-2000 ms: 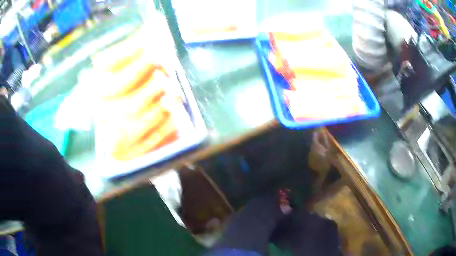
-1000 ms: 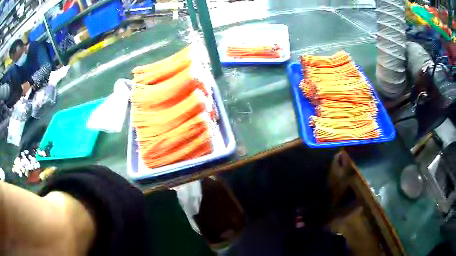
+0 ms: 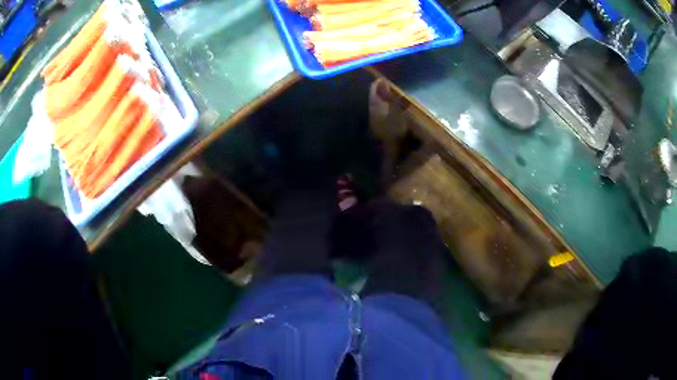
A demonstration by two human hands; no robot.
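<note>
Neither of my hands shows; only my dark sleeves are in view at the lower left and lower right edges. A blue tray [image 3: 319,68] with orange wire bundles [image 3: 371,33] lies at the top middle, cut off by the upper edge. A white tray [image 3: 185,115] with several rows of orange bundles [image 3: 111,104] lies at the left, near the bench edge. A round grey dish [image 3: 514,102] sits on the bench at the right, beside the solder pot [image 3: 571,96] with its metal frame.
The bench's wooden edge [image 3: 245,111] forms a corner around my lap. A wooden shelf [image 3: 460,215] lies below the right bench. A small yellow item [image 3: 562,259] lies at the right bench edge. A white bag [image 3: 174,215] hangs under the left bench. A dark hood [image 3: 609,70] stands behind the pot.
The view has tilted down and turned right, so the trays appear farther up and left. The bare wrist at the lower left has left view, and a dark sleeve now shows at the lower right.
</note>
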